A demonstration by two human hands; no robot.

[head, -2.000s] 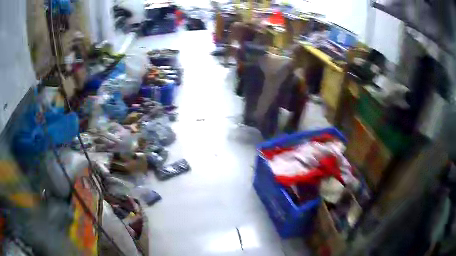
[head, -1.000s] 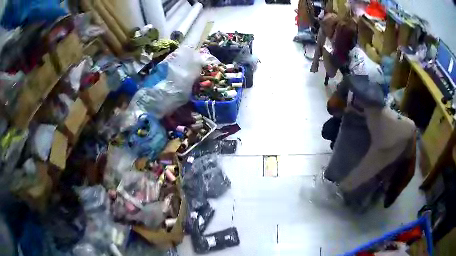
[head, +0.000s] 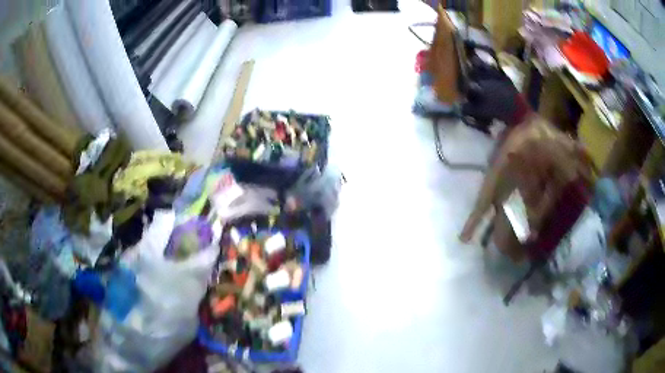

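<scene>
Neither of my hands is in the picture. Nearest in front of me, at the lower left of the aisle, a blue crate (head: 305,273) holds many small coloured thread cones (head: 251,291). Behind it a dark crate (head: 324,138) holds more thread cones (head: 281,137). At the right a chair is draped with a brown garment (head: 536,156) and dark red cloth (head: 565,218). The view is blurred.
White floor (head: 379,218) runs between the two sides. Clear plastic bags (head: 164,291) and cloth heap at the left. Fabric rolls (head: 208,65) lie behind. Another chair (head: 445,65) and a cluttered desk (head: 594,120) stand at the right.
The view has moved forward along the aisle. The crates of thread cones are nearer, and the blue crate of red and white cloth and the grey-draped chair have left the picture.
</scene>
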